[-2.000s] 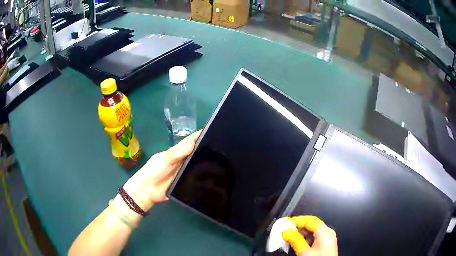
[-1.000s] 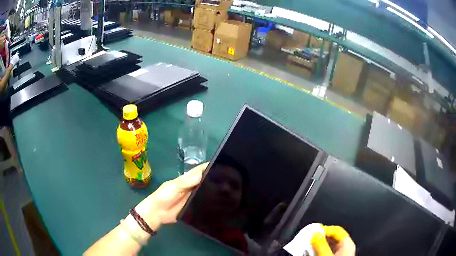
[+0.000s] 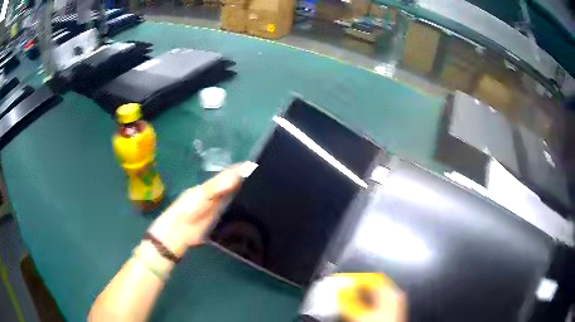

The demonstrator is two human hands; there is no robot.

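Observation:
The laptop's glossy black side screen [image 3: 302,188] stands tilted, with a bright light streak and a reflected head on it. The dull black centre display [image 3: 435,251] joins it at the right by a silver hinge. My left hand [image 3: 198,210] holds the side screen's left edge, fingers behind it. My right hand [image 3: 372,299], blurred and cut off by the bottom edge, has yellow finger covers and holds a white tissue [image 3: 323,297] at the lower seam between the two screens.
A yellow-labelled bottle [image 3: 137,160] and a clear white-capped bottle [image 3: 214,132] stand left on the green bench [image 3: 69,207]. Stacked dark panels [image 3: 167,78] lie behind them. Grey panels [image 3: 479,122] and white sheets [image 3: 517,192] lie at the right. Cardboard boxes [image 3: 258,16] stand beyond.
The view has tipped down and shifted. My right hand with the tissue has moved left to the seam between the screens. My left hand keeps its hold on the side screen.

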